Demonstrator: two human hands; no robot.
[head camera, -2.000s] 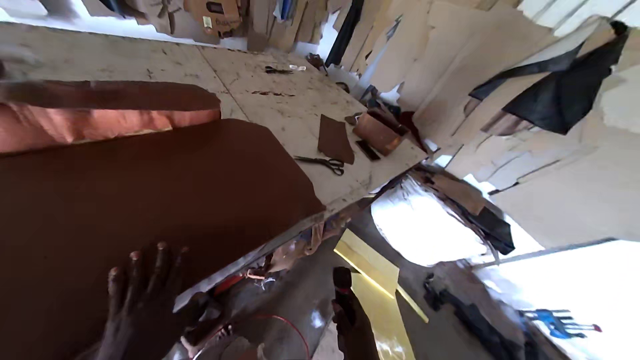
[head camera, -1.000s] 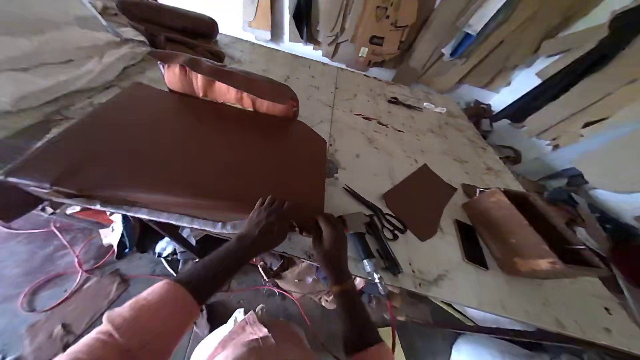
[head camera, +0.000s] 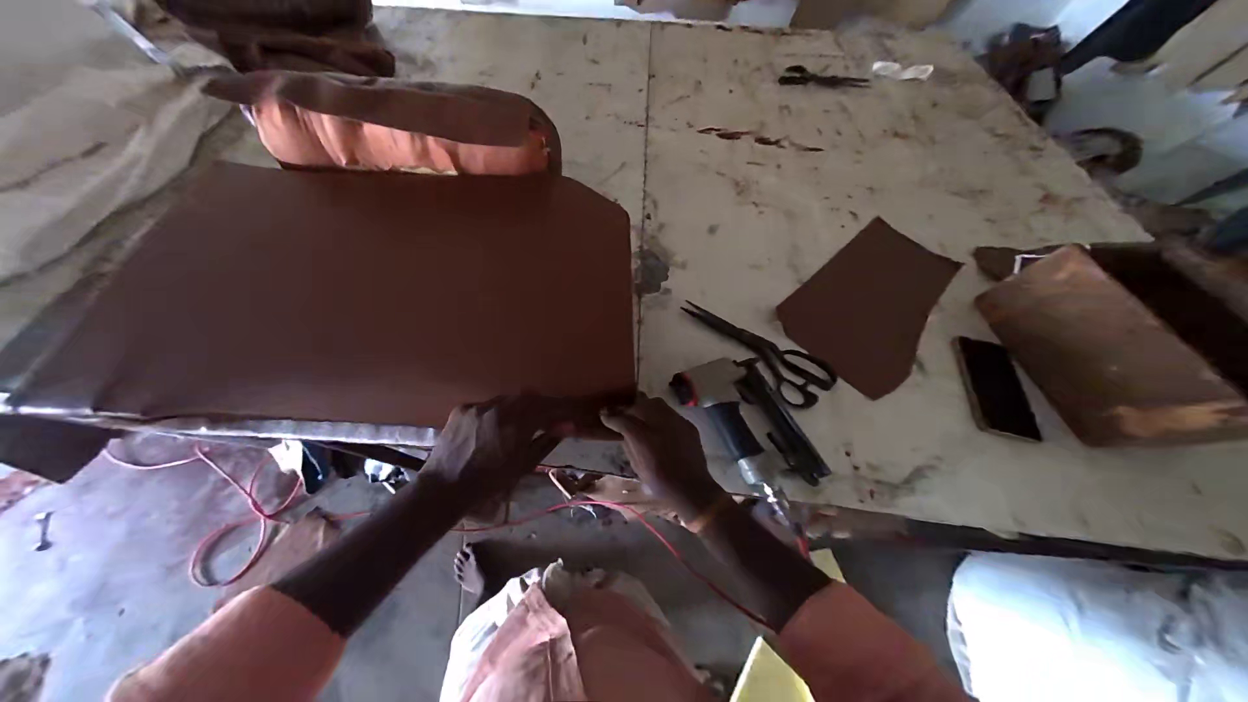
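A large brown panel covered in leather-like sheet (head camera: 370, 292) lies along the near edge of the table. My left hand (head camera: 492, 439) grips the covering at the panel's near edge, close to its right corner. Right at that corner, my right hand (head camera: 663, 448) pinches the covering with thumb and fingers. Just to the right lie a pneumatic staple gun (head camera: 721, 400), joined to a red air hose, and large black scissors (head camera: 765, 356). Behind the panel rests a padded piece with brown covering and orange sides (head camera: 400, 132).
A brown offcut (head camera: 873, 307), a phone (head camera: 996, 388) and a worn brown box (head camera: 1111, 351) lie on the table (head camera: 975, 487) at right. Smaller scissors (head camera: 824, 78) are at the back. Red hose (head camera: 258, 507) coils on the floor. A white sack (head camera: 1092, 624) stands at lower right.
Two seconds ago my left hand lay spread on the brown panel; now both hands are together at its near right corner. The view has swung left since then.
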